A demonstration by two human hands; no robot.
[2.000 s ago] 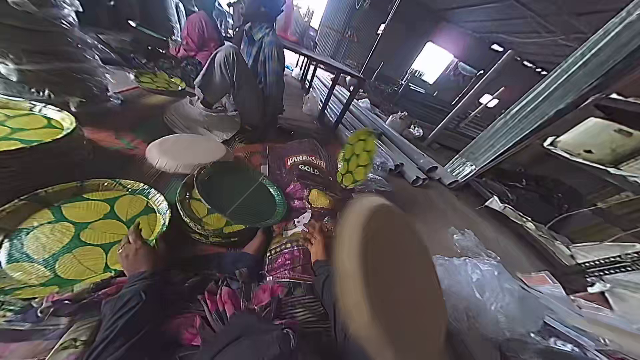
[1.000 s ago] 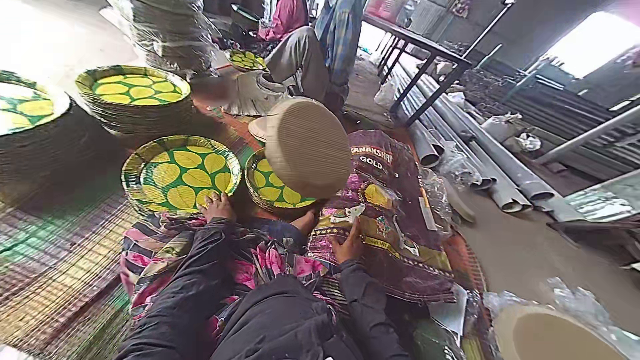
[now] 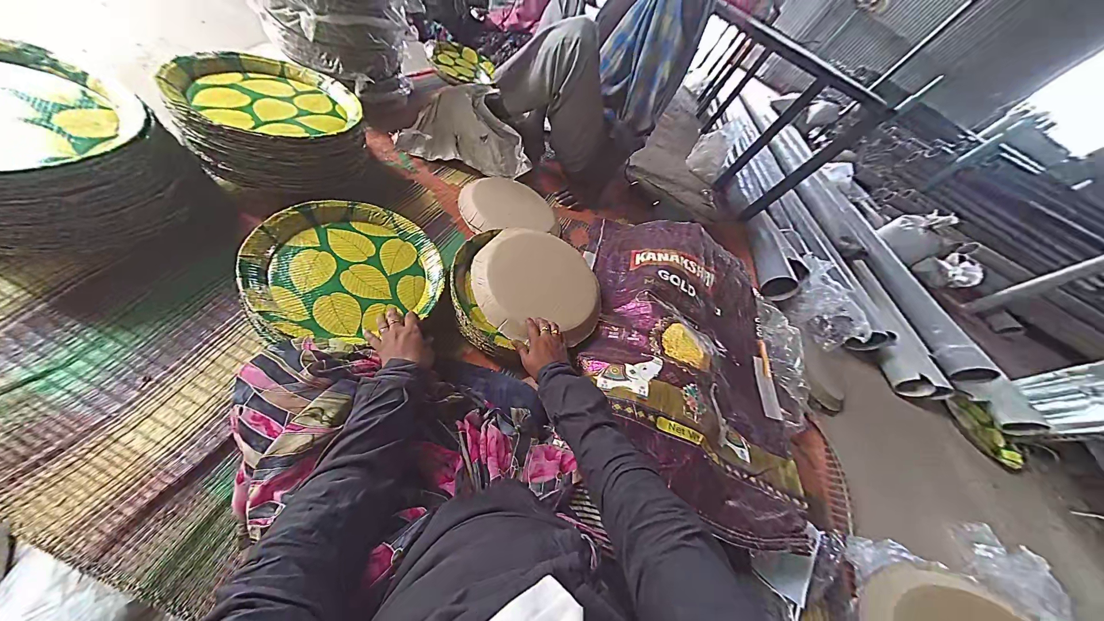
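A round plate with yellow leaves on green [image 3: 341,272] lies in front of me on the left, and my left hand [image 3: 401,338] rests its fingers on the near right rim. To its right, a plain brown plate [image 3: 536,280] lies bottom up, partly over a green leaf-patterned plate [image 3: 473,315]. My right hand [image 3: 543,343] touches the brown plate's near edge; whether its fingers grip that edge, I cannot tell. Another plain plate [image 3: 507,205] lies just beyond.
Tall stacks of leaf-patterned plates [image 3: 259,103] stand at left on the woven mat [image 3: 112,379]. A purple printed sack [image 3: 690,345] lies at right, with metal pipes [image 3: 862,259] beyond it. Another person's legs [image 3: 569,95] are ahead. A brown round piece [image 3: 940,595] sits at bottom right.
The plain brown plate, raised and tilted a second ago, now lies lower over the patterned plate. My right hand has moved from the purple sack to its edge. My left hand remains at the leaf-patterned plate.
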